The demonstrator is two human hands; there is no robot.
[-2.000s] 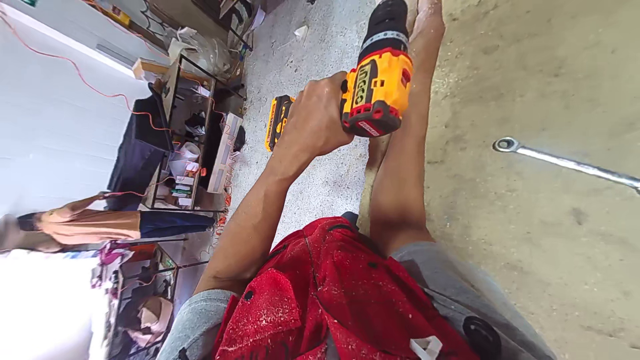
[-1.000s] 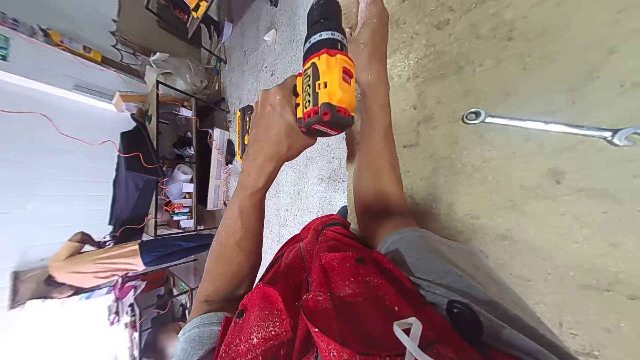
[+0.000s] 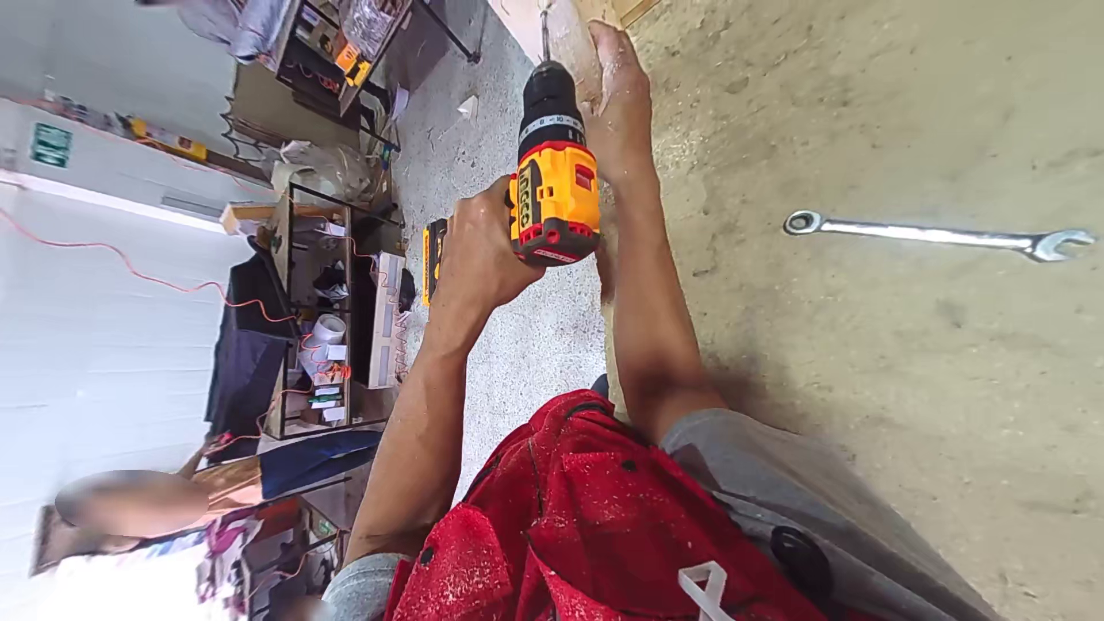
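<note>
My left hand (image 3: 485, 246) is closed round the handle of a yellow and black cordless drill (image 3: 556, 194), its battery sticking out to the left. The drill's thin bit (image 3: 545, 36) points toward the top edge, with its tip at or close to a pale wooden piece (image 3: 520, 19). Beside the bit, my right hand (image 3: 623, 108) grips the dusty piece from the right; some of its fingers are hard to make out. To the right of my right forearm, a combination wrench (image 3: 927, 234) lies on the worktop (image 3: 862, 362).
The worktop's edge runs beside my right arm. Beyond the speckled floor (image 3: 535, 362) stand a cluttered shelf rack (image 3: 289, 224) and another loaded table (image 3: 345, 99). A person (image 3: 233, 483) is at the lower left, near an orange cord (image 3: 129, 269). My red apron (image 3: 569, 517) carries sawdust.
The view has shifted, bringing the drill bit and the pale wooden piece into sight at the top. Both hands keep much the same hold, and the wrench stays on the worktop.
</note>
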